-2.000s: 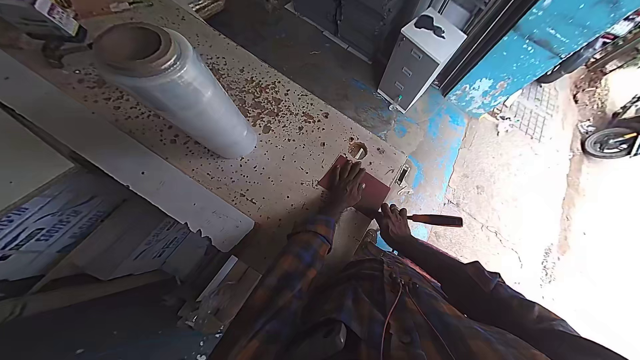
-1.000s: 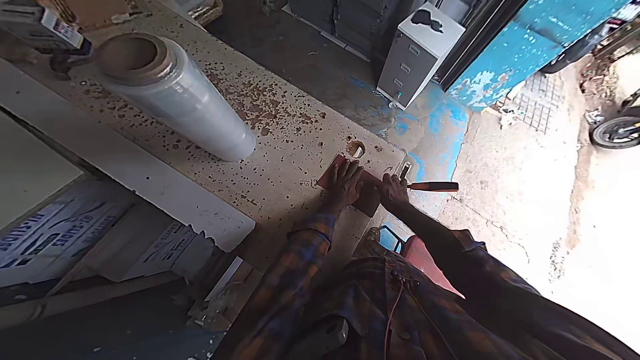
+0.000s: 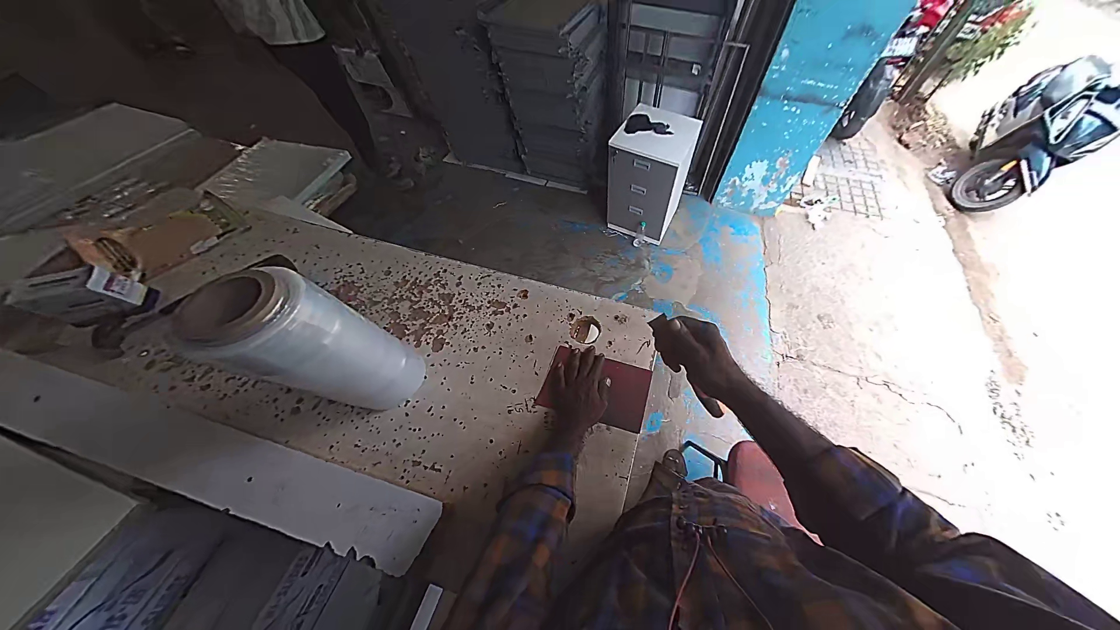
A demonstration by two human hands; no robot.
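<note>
A flat dark red rectangular piece (image 3: 627, 395) lies at the right end of the speckled worktable (image 3: 472, 385), its right edge close to the table's edge. My left hand (image 3: 580, 391) rests on it with the fingers spread, pressing it to the tabletop. Just beyond the fingertips is a round hole (image 3: 584, 331) in the table. My right hand (image 3: 697, 354) is closed around a dark-handled tool (image 3: 710, 402), raised beside the table's right corner; the tool's kind cannot be told, as the fingers hide much of it.
A large roll of clear stretch film (image 3: 306, 337) lies across the table to the left, near a cardboard piece (image 3: 162, 241). A white drawer cabinet (image 3: 652, 175) stands beyond the table. A red seat (image 3: 766, 481) is beside my body. Another person (image 3: 306, 70) stands at the upper left.
My right hand has moved from the red piece's right side to beyond the table's right edge, and the tool has turned in it. My left hand stays on the piece. The view has shifted upward.
</note>
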